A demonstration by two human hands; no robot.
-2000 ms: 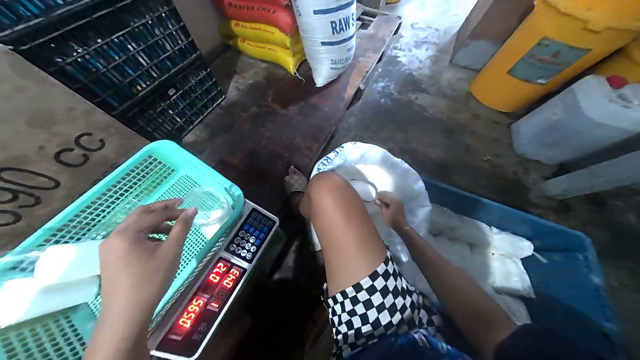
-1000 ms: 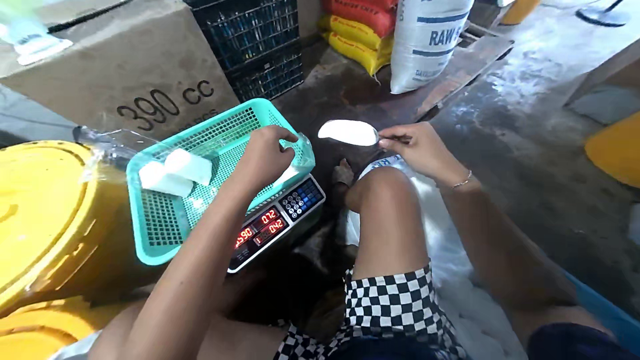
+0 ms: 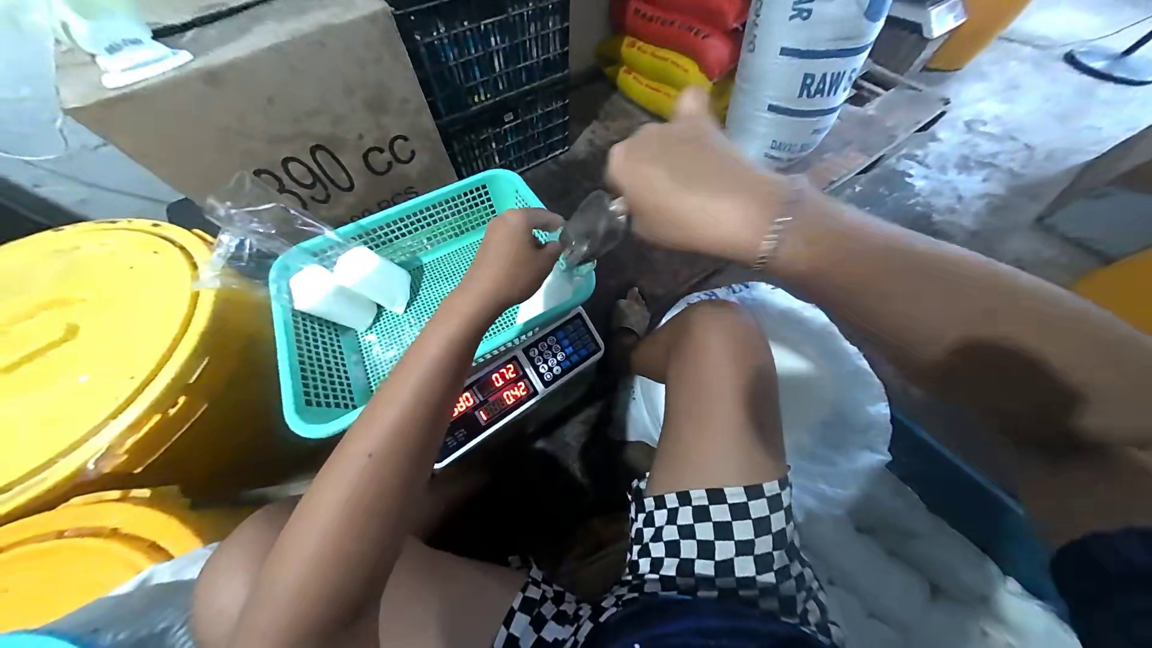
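A green plastic basket [image 3: 292,378] stands on a digital scale [image 3: 522,378] with lit red figures. At its left end lie two filled white bags [image 3: 333,292]. My left hand [image 3: 517,256] pinches the mouth of a clear plastic bag [image 3: 547,297] at the basket's right end, with white grains in the bag's lower part. Just right of it, my right hand [image 3: 688,184] grips a metal scoop [image 3: 594,229], tipped at the bag's mouth. An open white sack [image 3: 823,387] holding white grains stands beside my knee.
Yellow lidded drums [image 3: 99,342] stand at the left. Behind the basket are a cardboard box [image 3: 270,108] and stacked black crates [image 3: 504,72]. Red and yellow packs [image 3: 675,54] and a printed sack [image 3: 801,81] stand farther back. A blue tub [image 3: 963,504] with filled bags is at lower right.
My right hand has moved from the open sack to the bag at my left hand. The scoop, heaped with white grains one second ago, is now tipped there.
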